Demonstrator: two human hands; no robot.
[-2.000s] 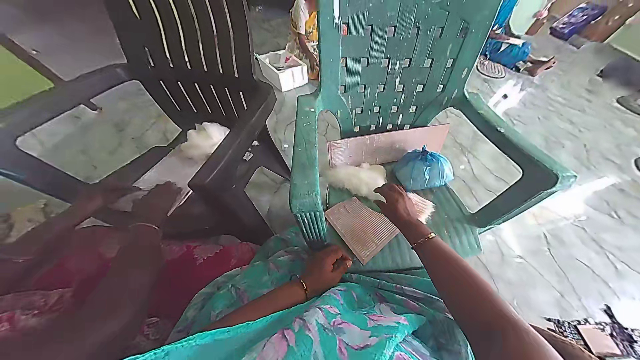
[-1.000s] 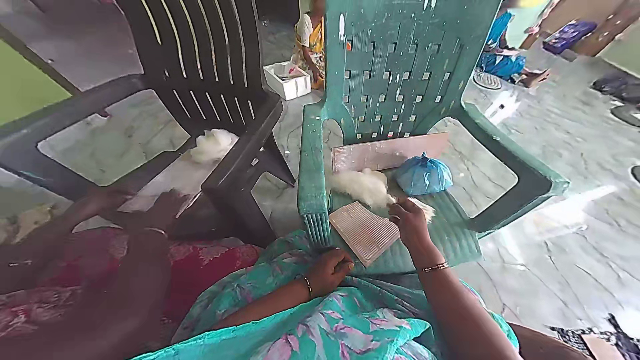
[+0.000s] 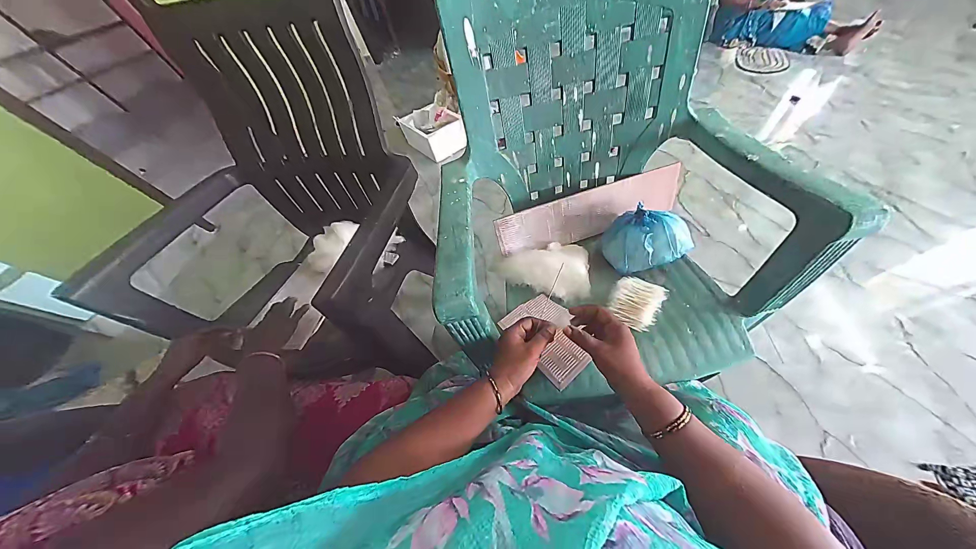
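Observation:
My left hand (image 3: 526,352) and my right hand (image 3: 610,347) meet above a ribbed board (image 3: 566,364) at the front of the green plastic chair seat. Between their fingertips they pinch a small tuft of white cotton (image 3: 563,316), from which a thin strand or stick points up. Behind the board lies a loose pile of cotton (image 3: 550,268). To the right of it is a bundle of thin cream cotton wicks (image 3: 637,303). A tied blue plastic bag (image 3: 646,239) sits farther back, in front of a long strip of cardboard (image 3: 595,207) leaning on the backrest.
The green chair's armrests (image 3: 793,179) rise on both sides. At the left, a co-worker's hands (image 3: 267,328) are over a board on a dark plastic chair (image 3: 374,229) with cotton (image 3: 329,245). A white box (image 3: 433,131) stands on the floor behind; another person's feet (image 3: 855,32) show at top right.
My right hand has moved left from the wick bundle to meet my left hand, which has risen from my lap over the ribbed board. The wick bundle now shows uncovered.

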